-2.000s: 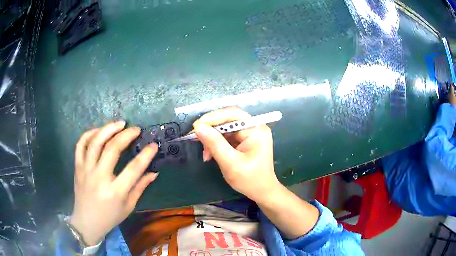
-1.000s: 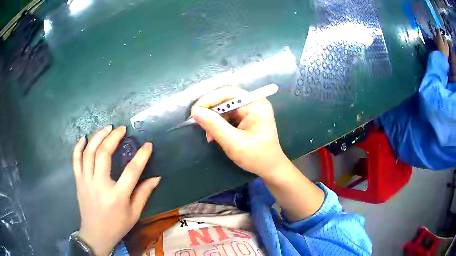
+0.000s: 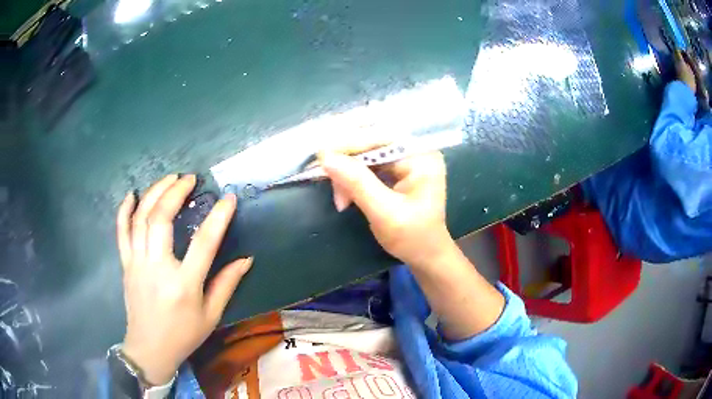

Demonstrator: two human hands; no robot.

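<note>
My right hand (image 3: 402,199) holds slim silver tweezers (image 3: 382,156) with a row of round holes. Their tip points left, at the lower edge of a glossy white adhesive strip (image 3: 351,121), close to small ring outlines (image 3: 250,189) near its left end. Whether a ring is between the tips cannot be told. My left hand (image 3: 176,265) lies with spread fingers over a black part (image 3: 191,212), flat on the bench. Much of the part is hidden by the fingers.
Shiny adhesive sheets (image 3: 535,86) lie at the upper right. Waiting black parts (image 3: 58,74) are blurred at the upper left. Black plastic (image 3: 23,335) is at the lower left. A person in a blue sleeve (image 3: 663,179) sits at the right, by a red stool (image 3: 582,273).
The tweezers have moved from over the black part to the left end of the strip. My left hand still covers the part. The view has turned and shifted.
</note>
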